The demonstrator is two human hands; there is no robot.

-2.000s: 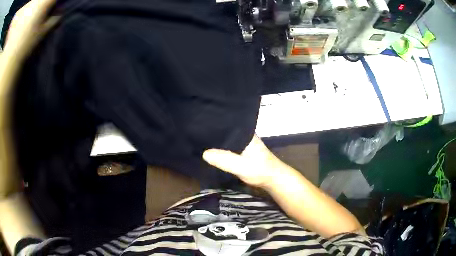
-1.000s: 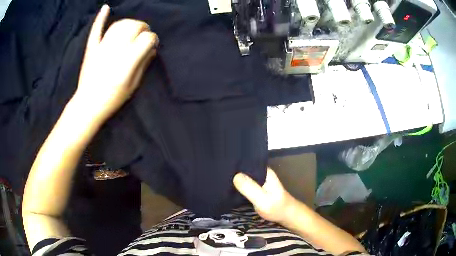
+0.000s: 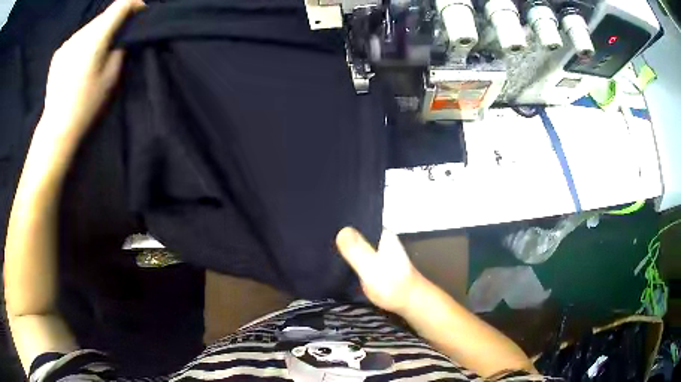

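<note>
A dark garment piece (image 3: pixel 276 142) covers the left of the table and hangs over its front edge. Its right edge runs straight down from the presser foot (image 3: pixel 361 80) of the overlock machine (image 3: pixel 463 67). My right hand (image 3: pixel 381 272) grips this edge near the table front, thumb on top and fingers hidden under the cloth. My left hand (image 3: pixel 86 71) is at the upper left, gripping a fold of the dark cloth, with fingertips partly hidden.
White tension knobs (image 3: pixel 508 26) and a control box (image 3: pixel 612 41) with a red light are at the upper right. The white table (image 3: pixel 515 171) has a blue stripe and dark scraps. A clear plastic bag (image 3: pixel 541 239) and green cord (image 3: pixel 654 280) are at the lower right.
My left hand has moved left from the middle of the cloth and now grips a fold. My right hand has moved slightly up and left with the edge. The cloth lies flatter near the machine.
</note>
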